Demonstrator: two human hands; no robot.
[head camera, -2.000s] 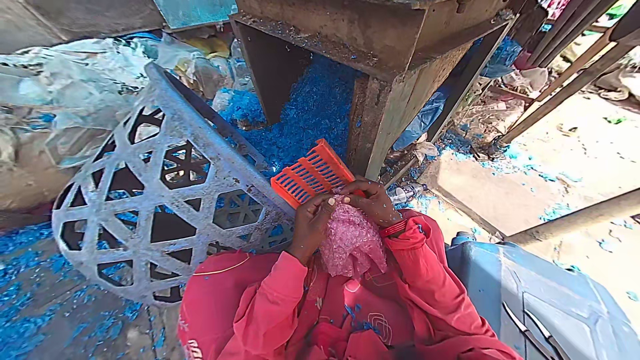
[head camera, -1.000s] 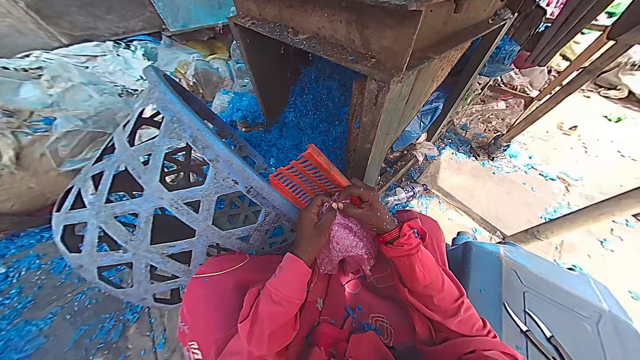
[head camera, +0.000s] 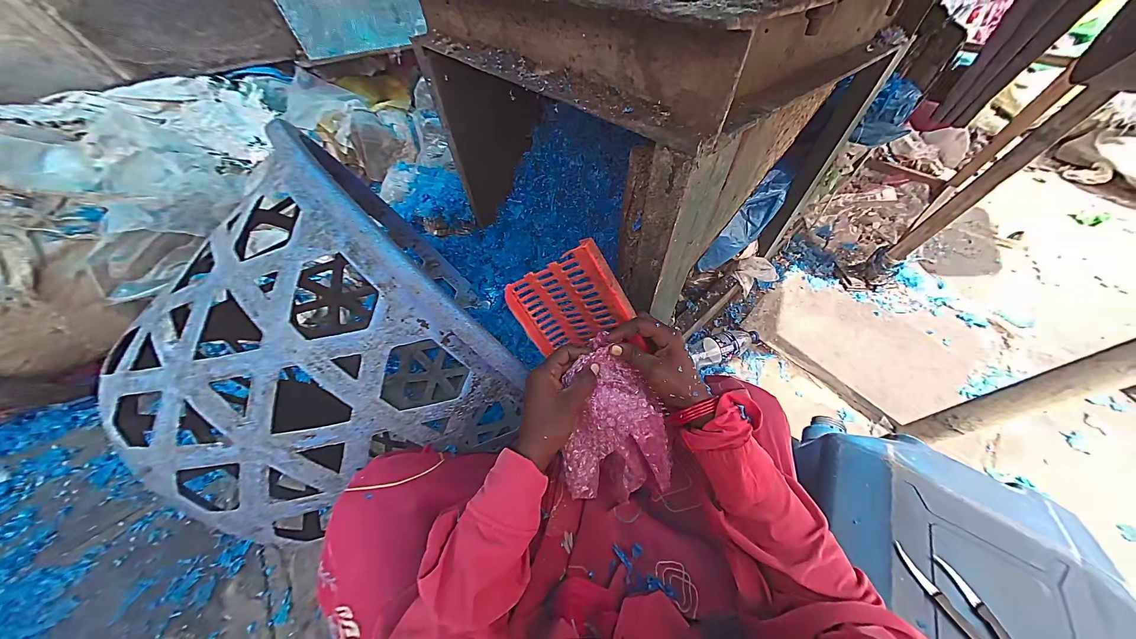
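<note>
A pink translucent net-like plastic piece hangs over my lap, pinched at its top by both hands. My left hand grips its left side, thumb pressed toward the middle. My right hand holds the upper right of it and also touches the lower right corner of an orange slotted plastic basket piece. Whether those fingers grip the orange piece too is hard to tell. The orange piece stands tilted just beyond my hands. Under the fingers, the join between the two is hidden.
A large grey-blue openwork plastic basket lies tipped at the left. Ahead stands a machine frame with blue plastic shreds beneath. Two knives rest on a blue jerrycan at the right. A clear bottle lies beyond my right hand.
My hands have shifted slightly on the pink piece, and the orange piece has tilted a little. The basket and the knives have stayed in place.
</note>
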